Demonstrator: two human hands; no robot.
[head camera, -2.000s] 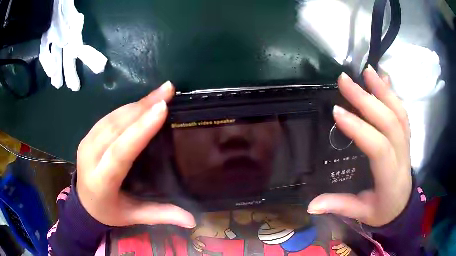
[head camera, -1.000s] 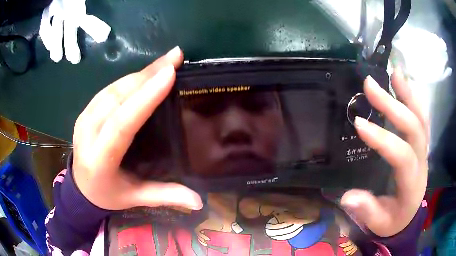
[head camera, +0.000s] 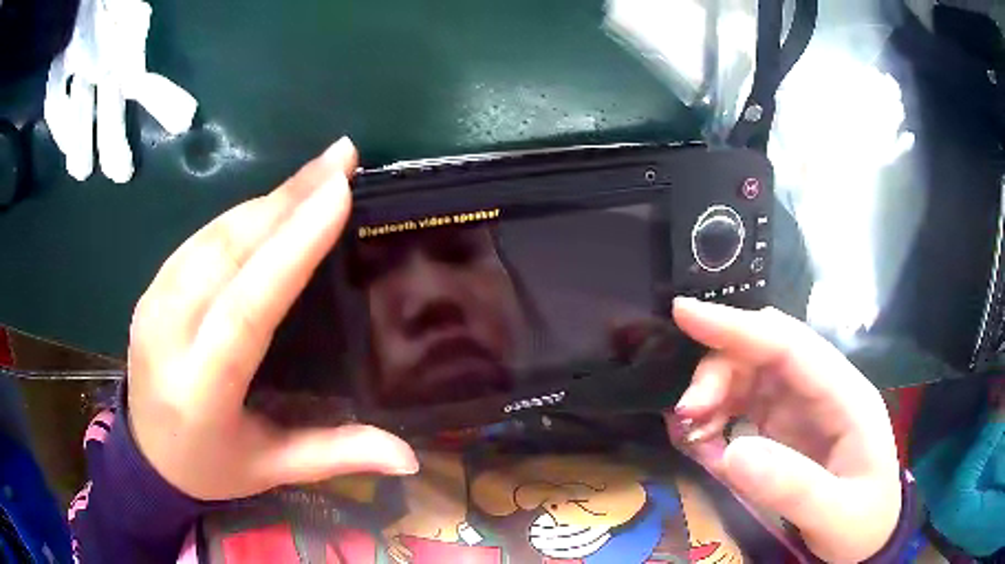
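The black Bluetooth video speaker (head camera: 584, 386) is face up in front of me, slightly tilted, its right end higher. Yellow lettering runs along the top of its glossy dark screen, which reflects a face. A silver-edged round control and small buttons show at its right. My left hand (head camera: 237, 342) grips its left end, fingers at the top edge and thumb near the bottom edge. My right hand (head camera: 799, 424) is at the lower right, fingers bent, index fingertip at the unit's lower right face; whether the fingers hold anything is unclear. The wrist strap (head camera: 777, 66) loops up from the right end.
A white glove (head camera: 99, 99) lies at the upper left on the dark green bench top (head camera: 441, 55). A bright, overexposed white heap (head camera: 843, 143) lies at the right. A person's teal sleeve (head camera: 975, 496) shows at the lower right edge.
My right hand has let go of the unit's right end and moved down with its fingers curled, uncovering the round control and buttons. The unit has shifted left and tilted. My left hand still grips it.
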